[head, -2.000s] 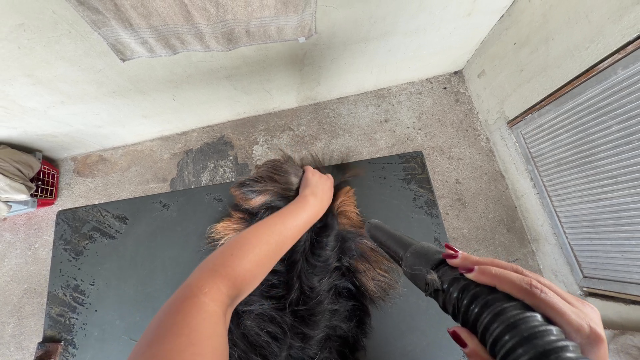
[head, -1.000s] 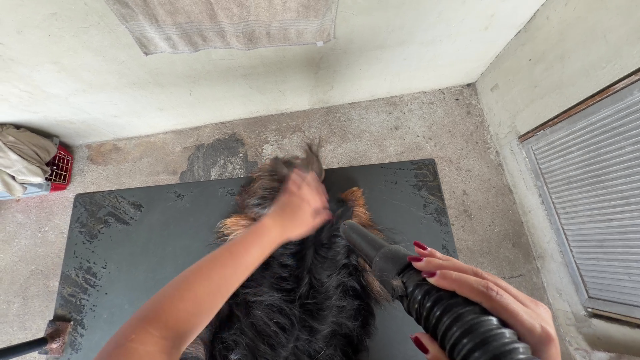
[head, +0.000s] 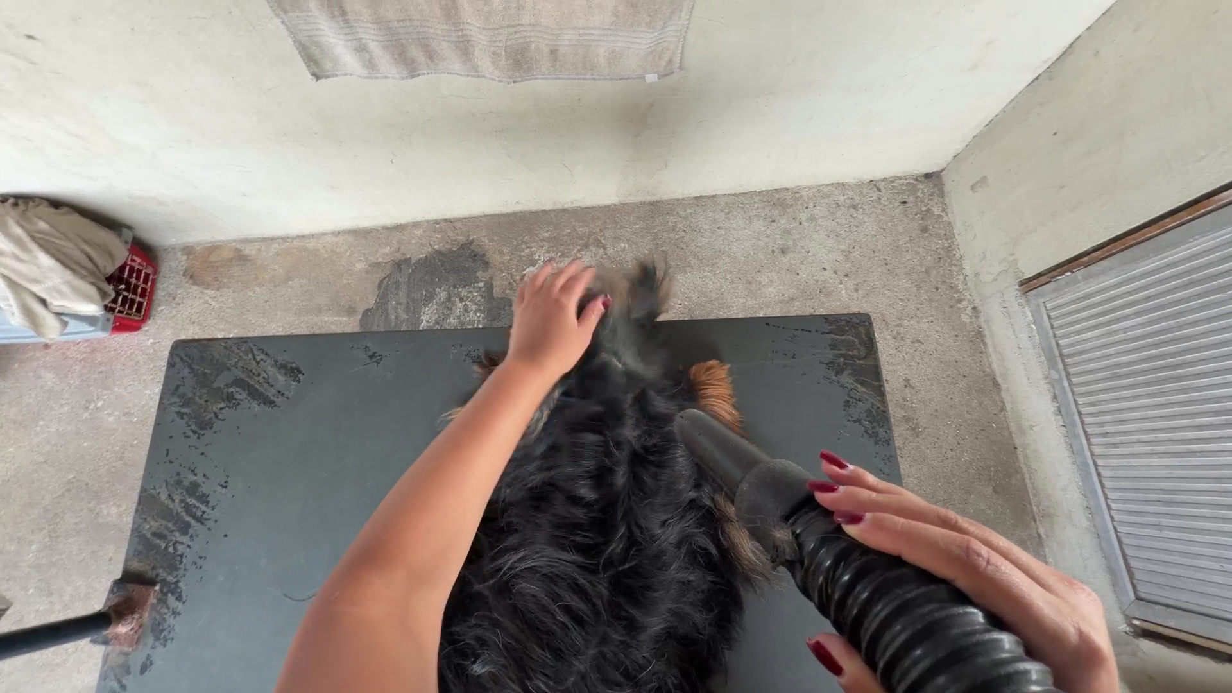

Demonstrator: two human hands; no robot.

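A long-haired black and tan dog [head: 597,539] is on a dark tabletop [head: 289,481], its far end at the table's far edge. My right hand [head: 982,568] grips the ribbed black hose of a pet dryer [head: 895,597]. The dryer's nozzle [head: 722,452] points up and left at the dog's fur, close to a tan paw or leg [head: 715,390]. My left hand [head: 553,322], fingers spread, lies against the left side of the blurred fur at the dog's far end; whether it pinches any hair cannot be seen.
A metal bar with a rusty clamp [head: 130,614] meets the table's left edge. Cloths [head: 58,260] lie in a red and blue plastic basket [head: 133,289] on the concrete floor at left. A towel [head: 491,38] hangs on the wall ahead. A ribbed metal panel [head: 1145,414] stands at right.
My left hand was closed at the fur of the dog's far end; its fingers are now spread, at the left side of that fur. The nozzle still points at the dog.
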